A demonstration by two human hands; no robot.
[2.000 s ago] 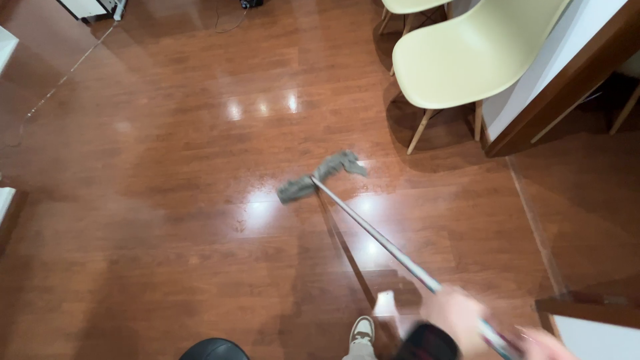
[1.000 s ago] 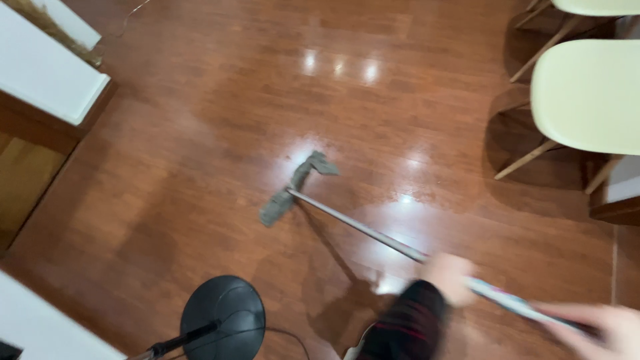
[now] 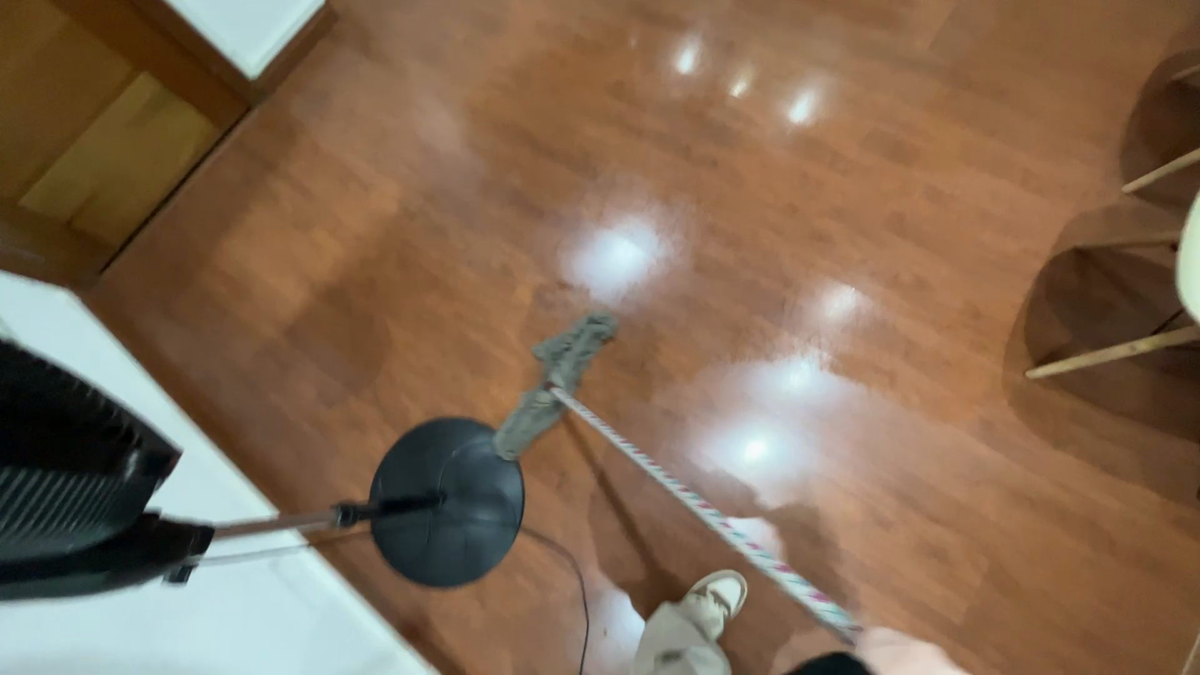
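Note:
A mop's grey-green cloth head (image 3: pixel 553 389) lies on the glossy wood-look floor, slanting from lower left to upper right. Its lower end reaches the edge of a fan's round black base (image 3: pixel 448 502); whether they touch is not certain. From the head a striped mop handle (image 3: pixel 703 511) runs down to the right. At the bottom edge, my left hand (image 3: pixel 905 652), with a dark sleeve, is closed around this handle, partly cut off by the frame. My right hand is out of view, as is the handle's upper end.
The standing fan's black head (image 3: pixel 80 478) rises at the left beside a white surface (image 3: pixel 187 623). A thin cable (image 3: pixel 583 586) trails over the floor near my shoe (image 3: pixel 722 592). A wooden door (image 3: pixel 103 131) is at upper left, and chair legs (image 3: pixel 1116 357) stand at right.
The view has swung left, bringing in the fan and door. The mop head, earlier apart from the fan base, is now at its edge. My right hand has left the view.

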